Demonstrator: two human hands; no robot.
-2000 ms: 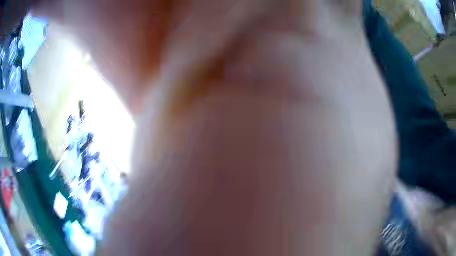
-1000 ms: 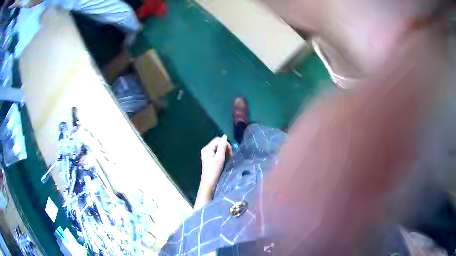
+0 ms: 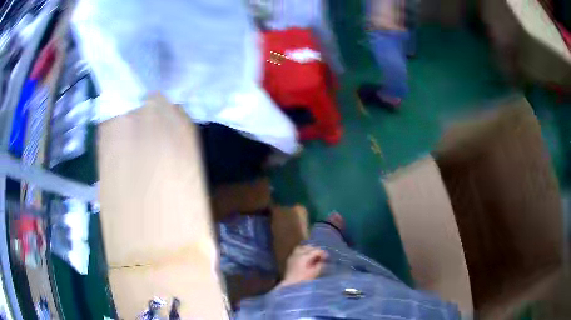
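My left hand (image 3: 303, 265) is small and blurred at the lower centre, in front of my grey checked clothing. Its fingers are curled, and I cannot tell whether it holds anything. My right hand is not in view. The brown bench top (image 3: 153, 194) runs along the left. Some small shiny and dark parts (image 3: 159, 309) lie on it at the bottom edge, cut off by the picture.
A person in white (image 3: 169, 56) leans over the bench's far end. A red stool (image 3: 299, 81) stands beside them. Another person's legs (image 3: 390, 62) are farther back. An open carton (image 3: 289, 240) with bagged items is beside the bench. A large open carton (image 3: 422, 215) stands at right.
The large blurred hand and arm close to the camera have left the picture. The view has turned along the bench, so the parts heap is mostly out of frame. My left hand now sits lower.
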